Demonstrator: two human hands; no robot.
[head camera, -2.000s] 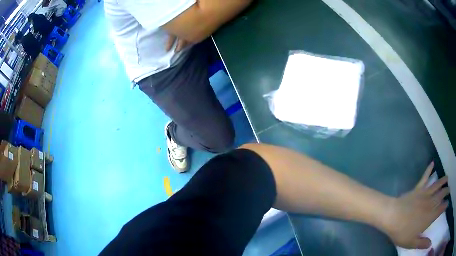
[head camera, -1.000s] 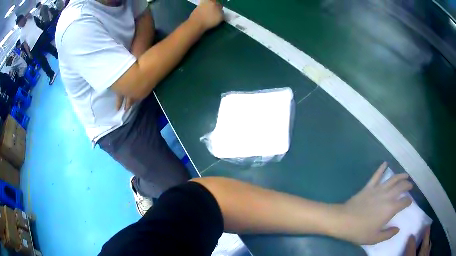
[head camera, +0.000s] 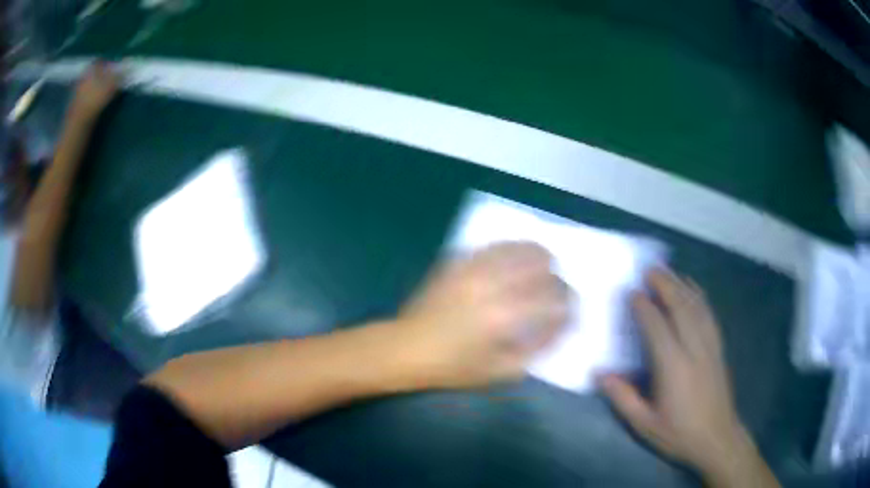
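Note:
A stack of thin white sheets (head camera: 596, 276) lies on the dark green bench in front of me. My left hand (head camera: 501, 305) rests on its left and middle part, blurred, with the fingers curled. I cannot tell whether it holds anything. My right hand (head camera: 673, 367) is at the stack's right edge, fingers apart, with nothing seen in it. A shiny white sheet pack (head camera: 198, 243) lies apart on the left of the bench. The picture is blurred by motion.
A pale strip (head camera: 458, 138) divides the bench from the green conveyor belt (head camera: 534, 67). White trays (head camera: 830, 305) stand at the right edge. Another person's arm (head camera: 57, 191) reaches to the strip at the far left.
The view has swung right, so the pack and the other person now show further left. My right hand has come fully into view. My left hand's fingers were spread and are now curled.

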